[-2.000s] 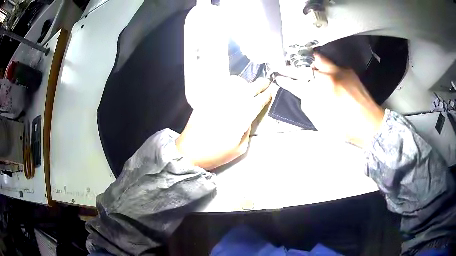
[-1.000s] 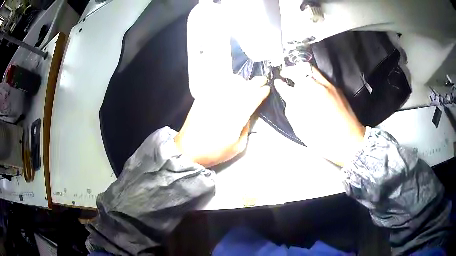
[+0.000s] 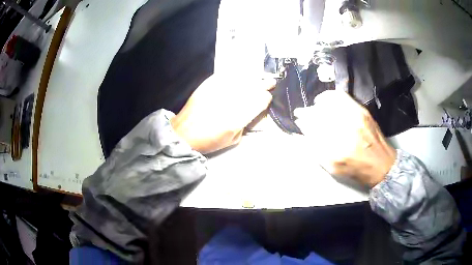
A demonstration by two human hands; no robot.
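The dark garment body lies on the white tabletop left of the machine head, and more dark cloth lies right of the needle area. A dark piece with pale stitch lines lies between my hands, below the presser foot, which is partly lost in glare. My left hand rests on the cloth, fingertips at the left of the stitched piece. My right hand is at its right side, fingers bent and washed out by light; its exact hold on the cloth is hard to see.
The white machine head stands above my hands, with a metal knob at upper right. Metal fittings are at the right edge. A brown table edge, dark slim tools and a red and dark item are at left.
My right hand has moved down and right from the foot. More of the stitched piece shows between my hands. The view has shifted slightly, and the right-hand cloth lies more spread than two seconds ago.
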